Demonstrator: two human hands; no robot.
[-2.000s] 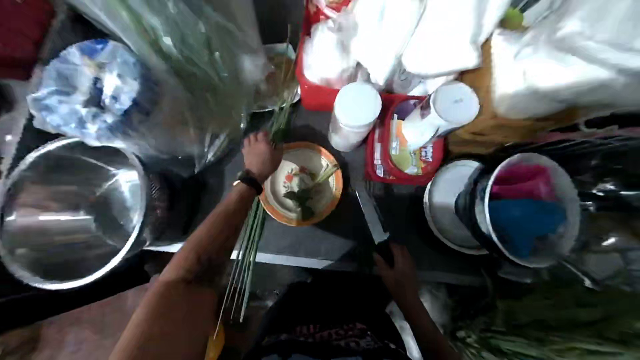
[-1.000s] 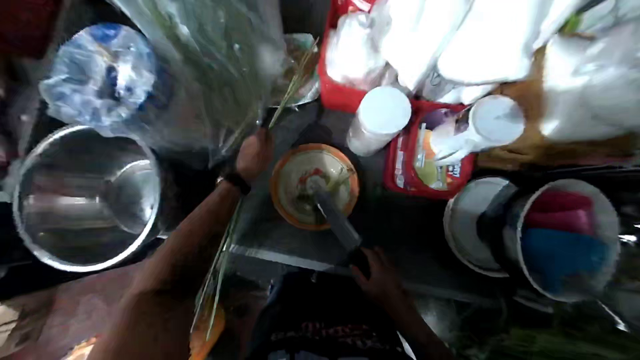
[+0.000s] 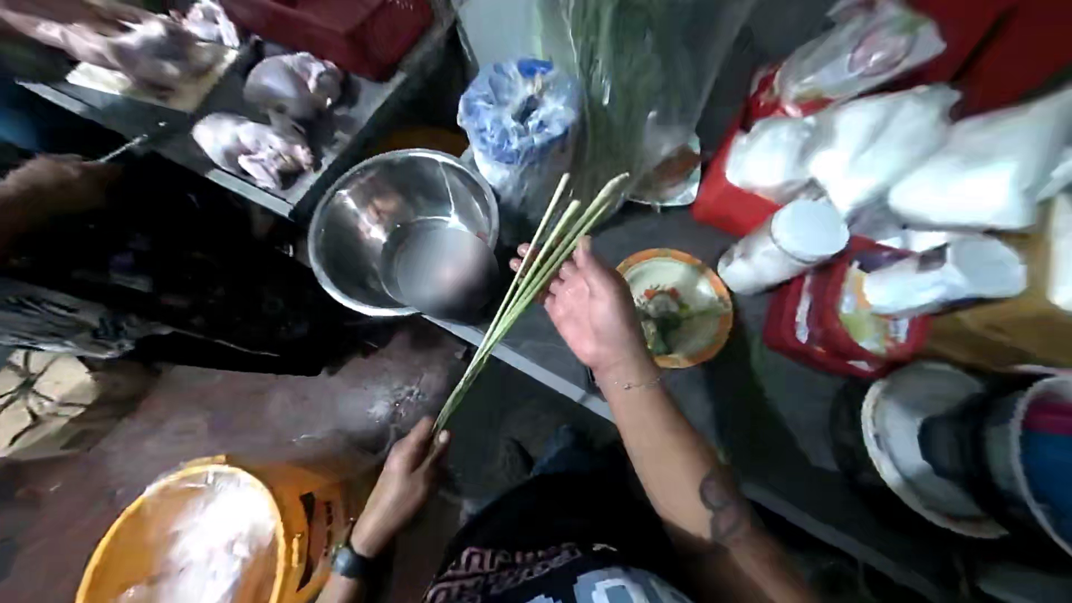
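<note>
My left hand (image 3: 410, 473), with a watch on the wrist, grips the lower end of a bunch of long pale-green stalks, which look like lemongrass (image 3: 528, 289). The stalks slant up to the right, across the fingers of my right hand (image 3: 582, 293), which cups them loosely near their thick ends. Right of that hand, on the dark worktop, an orange-rimmed bowl (image 3: 723, 314) holds chopped green and red pieces. Behind the stalks stands a large clear plastic bag (image 3: 662, 75) of long greens. No knife is visible.
A steel basin (image 3: 322, 243) stands at the worktop's left edge, beside a blue plastic-wrapped bundle (image 3: 523, 109). Plucked poultry (image 3: 251, 151) lies on another counter. At right are a red basket (image 3: 729, 184), white-lidded jars (image 3: 787, 243) and buckets (image 3: 888, 461). An orange bucket (image 3: 289, 536) stands lower left.
The knife in my right hand is out of view, and that hand is now at the stalks. My left hand has moved down to their lower end. The view has swung left.
</note>
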